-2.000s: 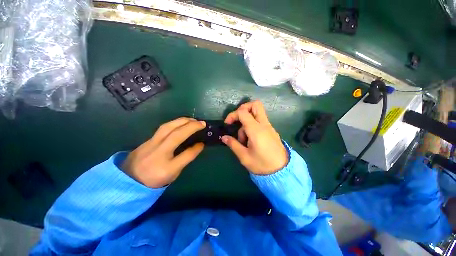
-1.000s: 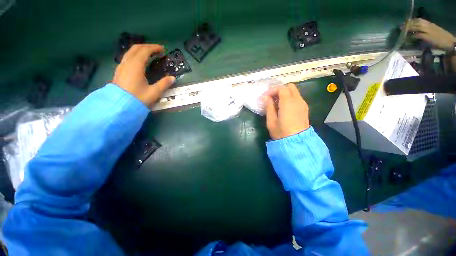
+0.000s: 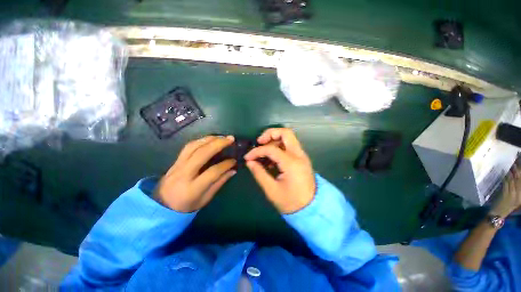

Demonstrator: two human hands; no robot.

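A small black plastic housing (image 3: 242, 149) lies in front of me between my hands, partly covered by fingers. My left hand (image 3: 197, 171) holds its left side, fingers over the top and thumb below. My right hand (image 3: 283, 168) is at its right side, with thumb and index fingertip together on or just over it. Whether a tiny part is pinched there cannot be seen. A flat squarish black housing with round openings (image 3: 172, 112) lies at the upper left, untouched. Two whitish plastic bags (image 3: 308, 77) sit side by side near the rail.
A worn whitish rail (image 3: 228, 51) crosses behind. A large crumpled clear bag (image 3: 85, 85) lies far left. A black unit (image 3: 378, 151) lies right, near a white-grey box (image 3: 463, 142) with a black cable. More black units lie beyond the rail. Another person's hand (image 3: 505, 197) is at the right edge.
My left hand has come back from the unit beyond the rail, and my right hand from the small bags. Both are now together on the small black housing in front of me.
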